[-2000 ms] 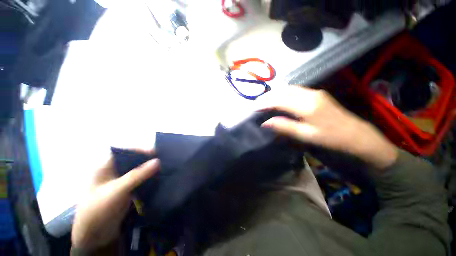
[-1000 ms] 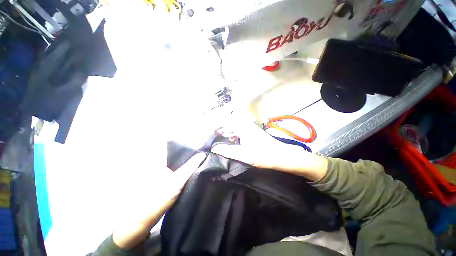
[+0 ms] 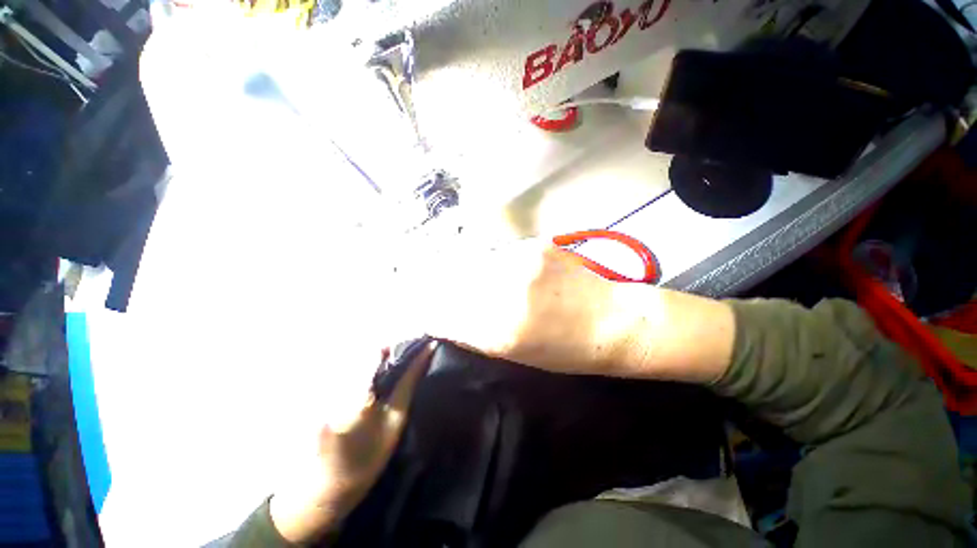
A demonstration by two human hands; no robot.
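Observation:
The black garment piece (image 3: 504, 428) hangs from the white table's front edge into the lap. My left hand (image 3: 359, 444) holds its upper left edge, with the thumb along a small folded part. My right hand (image 3: 536, 305) lies over the cloth's top edge; its fingers are washed out by glare, but it is on the cloth. The presser foot and needle area (image 3: 437, 195) stands beyond my hands. The red scissor handle (image 3: 611, 253) shows just behind my right wrist.
The machine head with red lettering (image 3: 595, 48) is at the top. A dark screen (image 3: 750, 112) stands above a round black base (image 3: 720, 187) at the right. A red basket (image 3: 895, 310) is below the table. Dark cloth (image 3: 126, 182) hangs at the far left.
My hands and the cloth's top edge have moved slightly left and lower in the picture. The corner of cloth left of my hands is folded in. The blue scissor handle no longer shows.

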